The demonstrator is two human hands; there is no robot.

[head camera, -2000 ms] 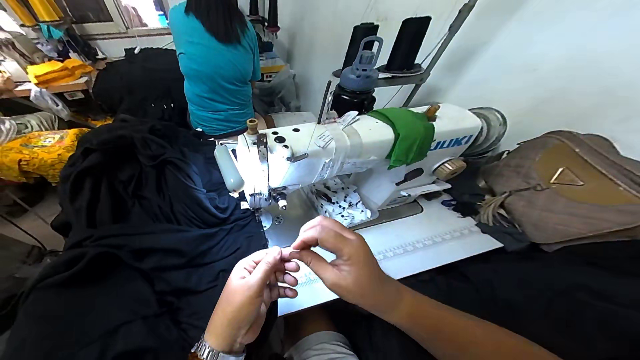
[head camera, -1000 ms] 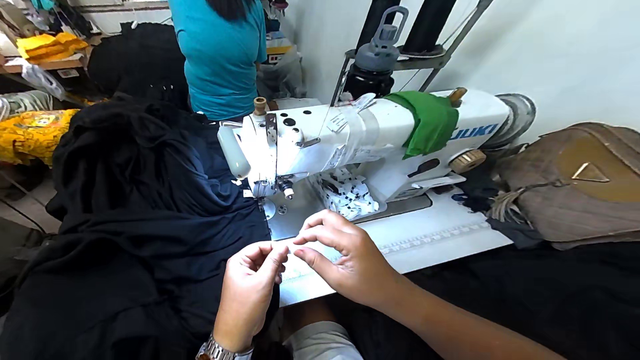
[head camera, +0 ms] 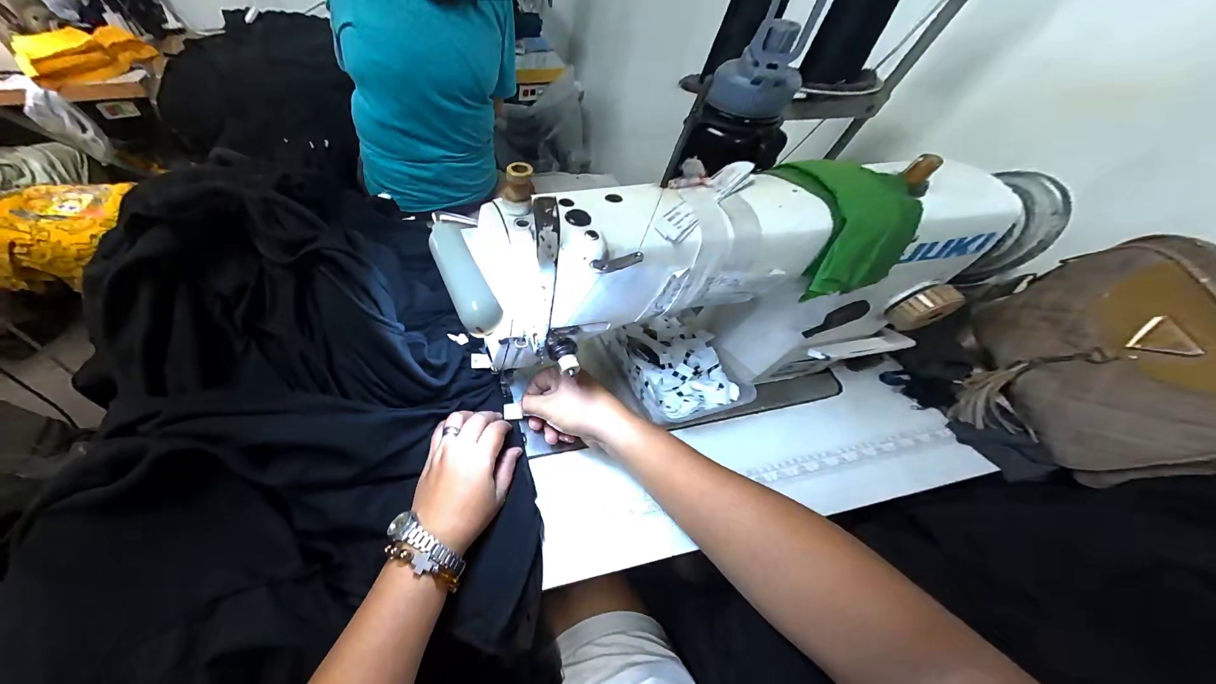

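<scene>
My left hand [head camera: 467, 475] lies on black fabric [head camera: 285, 475] just in front of the needle area of a white Juki sewing machine [head camera: 627, 247]. It presses the cloth, palm down, with its fingers close together. At the fabric's right edge, my right hand [head camera: 570, 407] pinches a small white label [head camera: 513, 411] between thumb and finger, right beside the presser foot. Another small white piece [head camera: 481, 361] shows on the cloth near the needle. The needle tip is hidden. Behind my right hand stands a clear plastic tray [head camera: 679, 380] of small black-and-white labels.
A green cloth [head camera: 860, 223] drapes over the machine arm. Thread cones and a dark bottle [head camera: 741, 123] stand behind it. A brown bag [head camera: 1102, 351] lies at the right. Beyond the machine is a person in a teal shirt [head camera: 427, 95]. Yellow fabric [head camera: 62, 233] is at far left.
Both hands were together in front of the machine, fingertips meeting. They have parted: the left hand has come down on the black fabric, and the right has moved up to the needle area.
</scene>
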